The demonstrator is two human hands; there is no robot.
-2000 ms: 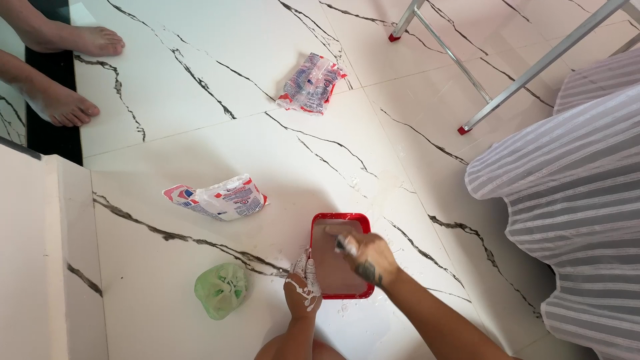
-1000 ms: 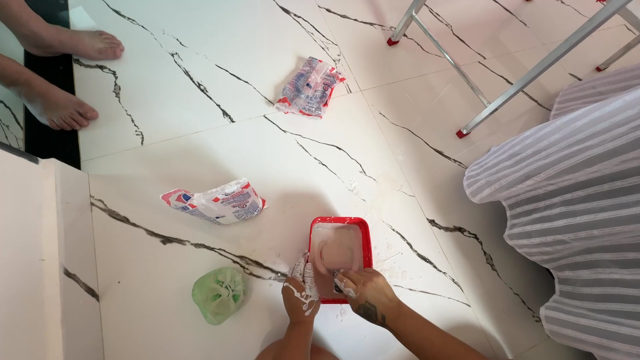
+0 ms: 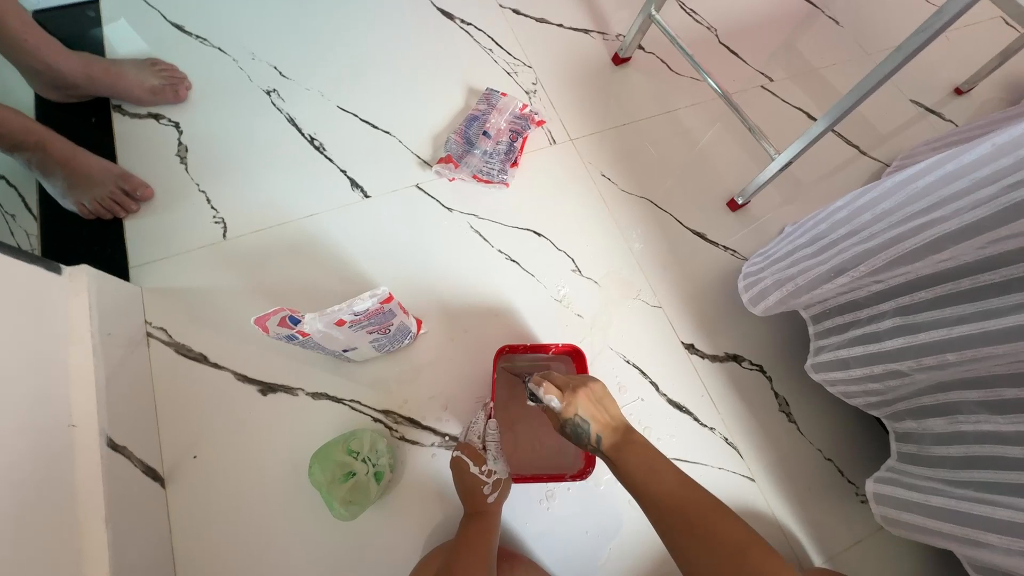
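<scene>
A red rectangular plastic tub point(image 3: 593, 464) holding a greyish-pink liquid mixture stands on the marble-look floor. My left hand point(image 3: 482, 464), smeared with white paste, grips the tub's left rim. Over the upper part of the tub, my right hand point(image 3: 578, 408) is closed on a tool with a dark part; its lower end is hidden by the hand and the mixture. White paste coats the fingers of that hand too. Left of the tub lie a crumpled white, red and blue plastic packet point(image 3: 352, 326) and, lower down, a translucent green plastic bag point(image 3: 352, 474).
Another crumpled packet point(image 3: 490, 138) lies farther up the floor. A metal ladder or stand point(image 3: 848, 104) with red feet is at the upper right, above a white striped curtain point(image 3: 952, 352). Another person's bare feet point(image 3: 104, 136) are at the upper left. White splashes dot the floor around the tub.
My right hand has moved from the tub's lower part up toward its far end since one second ago, still holding the tool. My left hand remains at the left rim.
</scene>
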